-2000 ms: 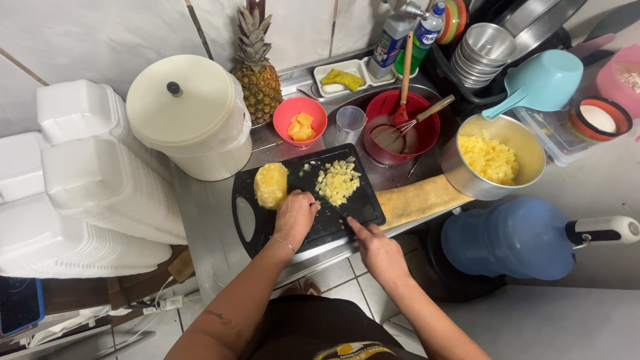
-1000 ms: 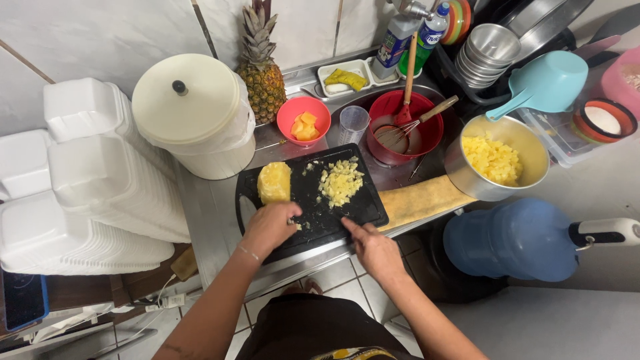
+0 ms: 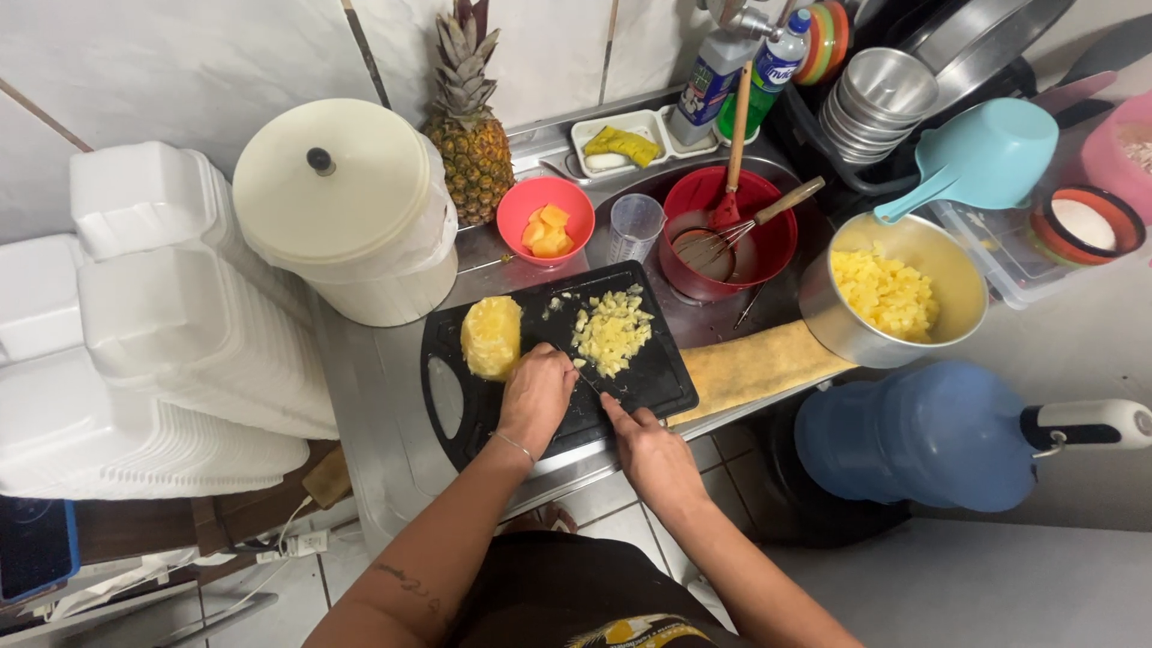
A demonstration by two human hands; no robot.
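Note:
My right hand (image 3: pixel 650 443) grips a knife (image 3: pixel 587 380), index finger stretched along it, over the black cutting board (image 3: pixel 558 434). The blade points up and left toward my left hand (image 3: pixel 540 396), whose bent fingers are low at the board beside the blade; whether they hold a piece is hidden. A peeled pineapple piece (image 3: pixel 491 338) rests on the board left of my left fingers. Chopped yellow-white pieces (image 3: pixel 614 331) lie in a pile above the blade. A metal pot (image 3: pixel 823 310) at the right holds yellow fruit cubes (image 3: pixel 885 292).
Behind the board stand a lidded white bucket (image 3: pixel 378 288), a whole pineapple (image 3: pixel 470 162), a pink bowl (image 3: pixel 515 214), a measuring cup (image 3: pixel 635 225) and a red bowl with a whisk (image 3: pixel 781 216). Stacked foam containers (image 3: pixel 171 315) are at left, a blue water jug (image 3: pixel 913 436) at lower right.
My left hand has moved from the lower middle of the board, near the peeled pineapple, rightward to the knife blade. My right hand stays on the knife near the board's lower right.

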